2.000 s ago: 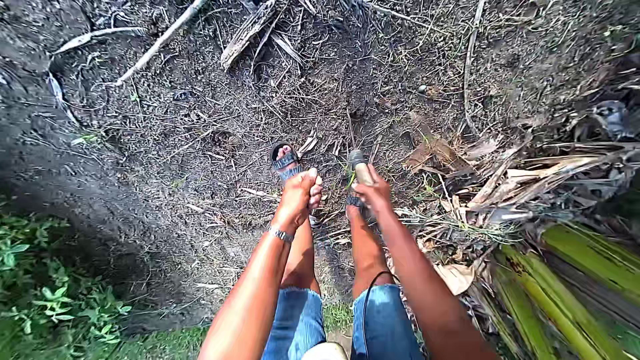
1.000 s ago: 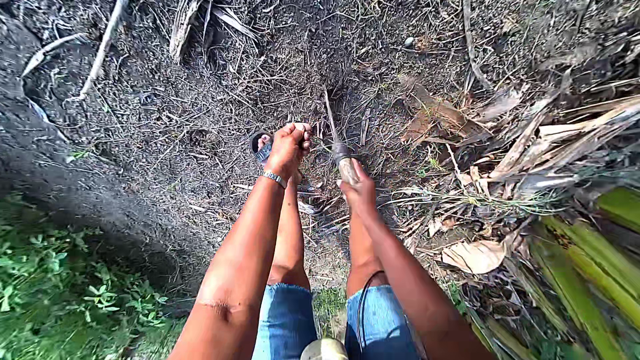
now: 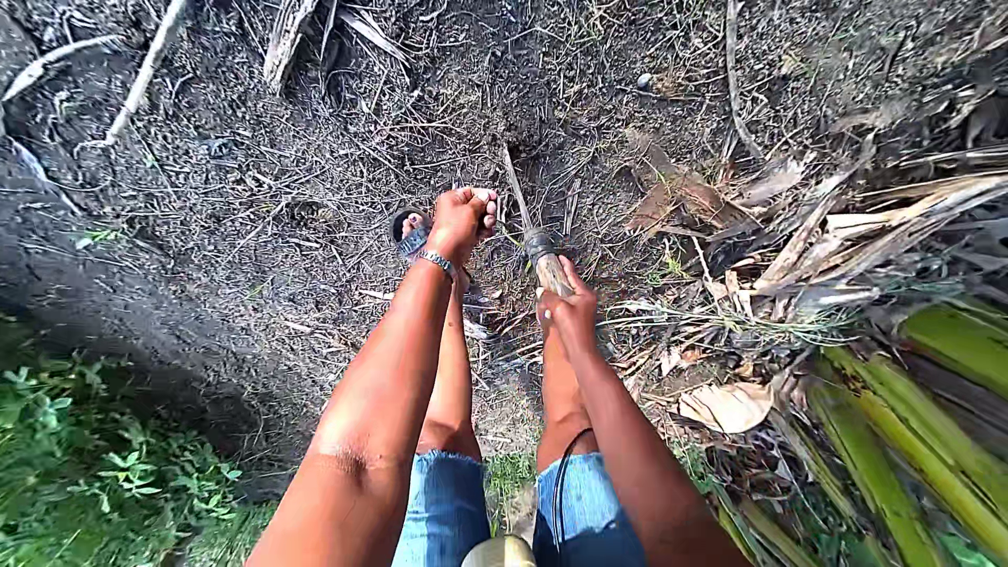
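Note:
My right hand [image 3: 568, 303] grips the wooden handle of a bladed hand tool [image 3: 551, 268]. Dark binding wraps the handle's upper end, and a narrow metal blade points up and slightly left over the soil. My left hand [image 3: 466, 216], with a metal watch band at the wrist, is closed to the left of the blade. Thin green strands show beside its fingers, but whether it holds them I cannot tell. Below and behind my left hand is a sandaled foot [image 3: 413, 228].
Dry roots and twigs cover the dark soil. Pale sticks [image 3: 150, 75] lie at upper left, a wood piece [image 3: 287, 43] at the top. Dry leaves [image 3: 850, 228] and thick green stalks [image 3: 906, 441] are on the right, leafy plants [image 3: 118, 472] at lower left.
The tool's blade shows beyond its handle, where two seconds ago it was hard to make out. My right hand sits lower relative to my left hand. The view has shifted somewhat.

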